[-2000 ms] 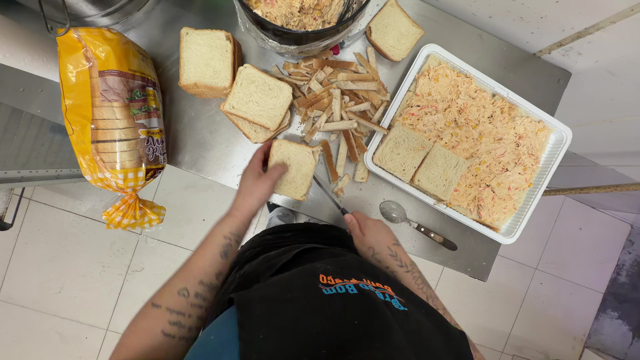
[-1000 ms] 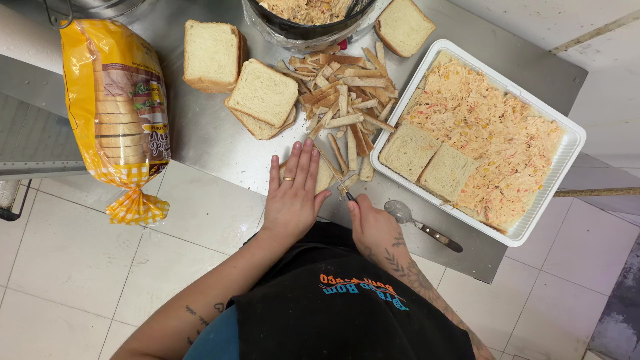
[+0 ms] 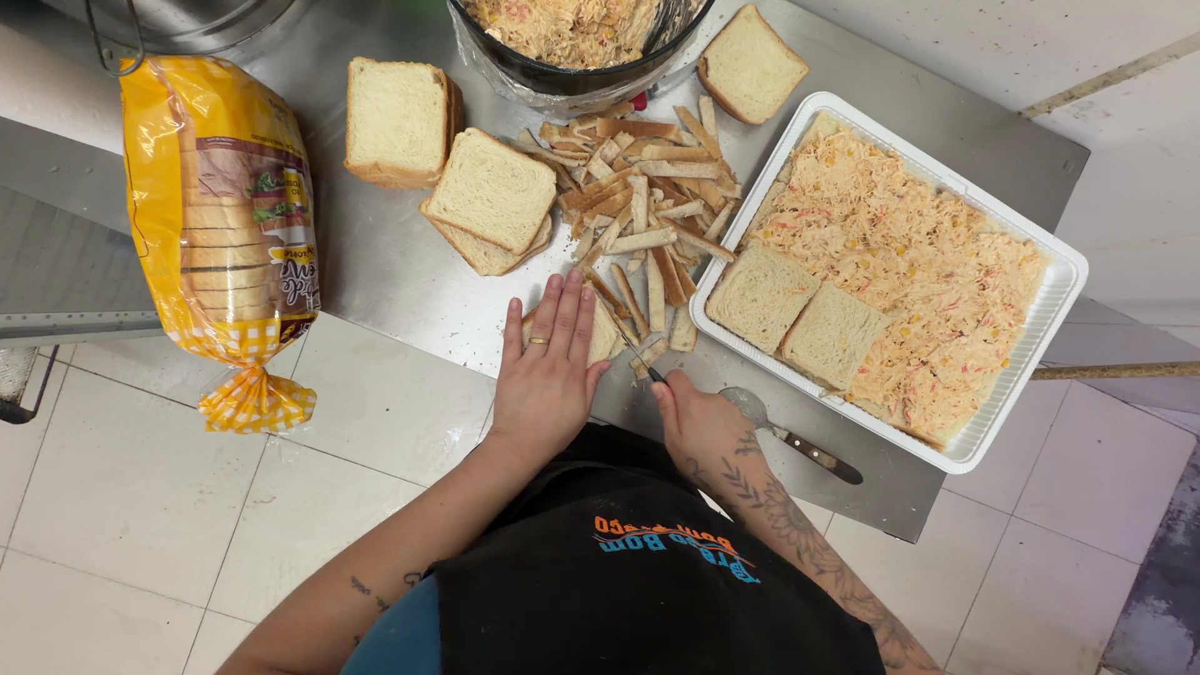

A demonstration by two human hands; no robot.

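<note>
My left hand [image 3: 547, 361] lies flat, fingers extended, on a slice of sandwich bread [image 3: 602, 328] at the table's near edge, covering most of it. In my right hand [image 3: 694, 412] is a knife [image 3: 641, 359], its blade at the slice's right side beside a crust piece. A pile of cut crust strips [image 3: 647, 202] lies just beyond. Up and to the left are overlapping bread slices [image 3: 497, 187] and a taller bread stack [image 3: 398, 122]. The white tray [image 3: 1057, 347] on the right holds a shredded, creamy filling [image 3: 928, 272] with two crustless slices [image 3: 797, 314] on top.
A spoon [image 3: 816, 457] lies between my right hand and the tray. The black bowl [image 3: 572, 80] of filling stands at the top, with one slice [image 3: 753, 66] to its right. A yellow bag of sliced bread [image 3: 225, 234] is at the left. The metal table [image 3: 862, 492] ends close to my body.
Two seconds ago my left hand held the slice by its edge; since then the slice has been laid down and my palm placed over it. The knife has come to the slice's right side.
</note>
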